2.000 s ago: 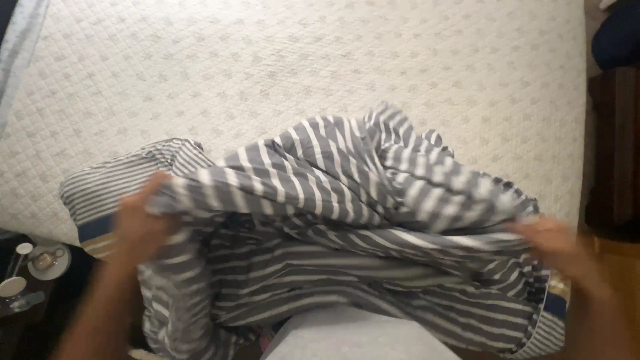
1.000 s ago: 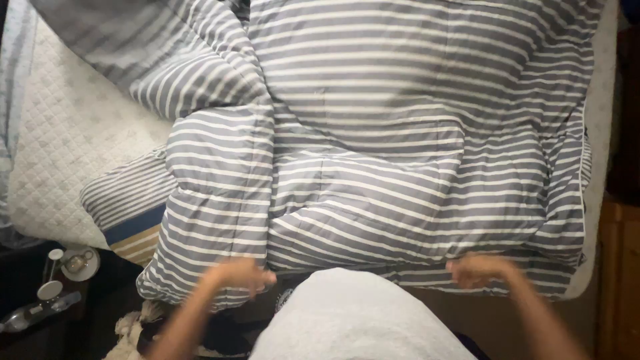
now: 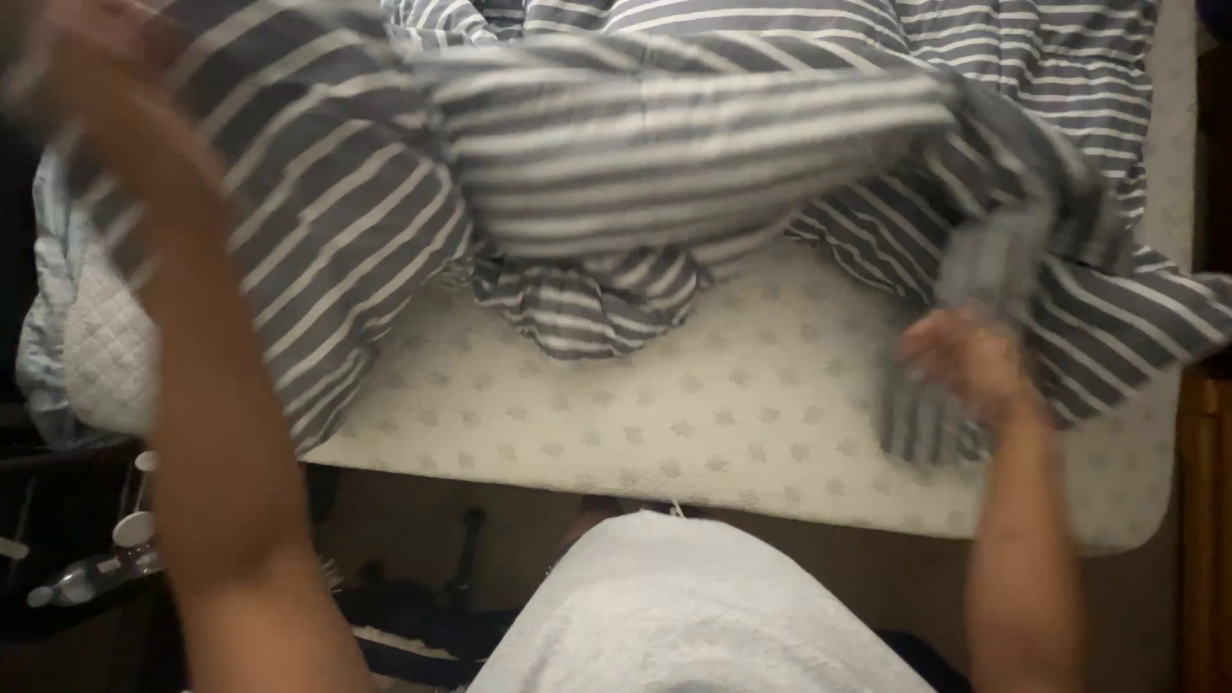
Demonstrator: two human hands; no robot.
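Note:
A grey-and-white striped comforter (image 3: 674, 144) lies bunched across the upper part of the bed, blurred by motion. My left hand (image 3: 106, 48) is raised at the upper left against its striped fabric; blur hides whether the fingers grip it. At the right, my right hand (image 3: 967, 361) is beside a hanging striped part of the cloth, and its grip is too blurred to tell. Between my hands, a crumpled fold (image 3: 597, 303) rests on the pale, leaf-patterned mattress (image 3: 674, 414).
A clear plastic bottle (image 3: 91, 577) lies on a dark surface at lower left, near a round white item (image 3: 135, 528). Light blue fabric (image 3: 48, 327) hangs at the bed's left edge. Wooden furniture (image 3: 1203, 520) stands at far right, and dark items lie on the floor below.
The comforter covered the near part of the bed a second ago; now mattress shows there. My left hand has moved up and left, and my right hand has moved outward to the right.

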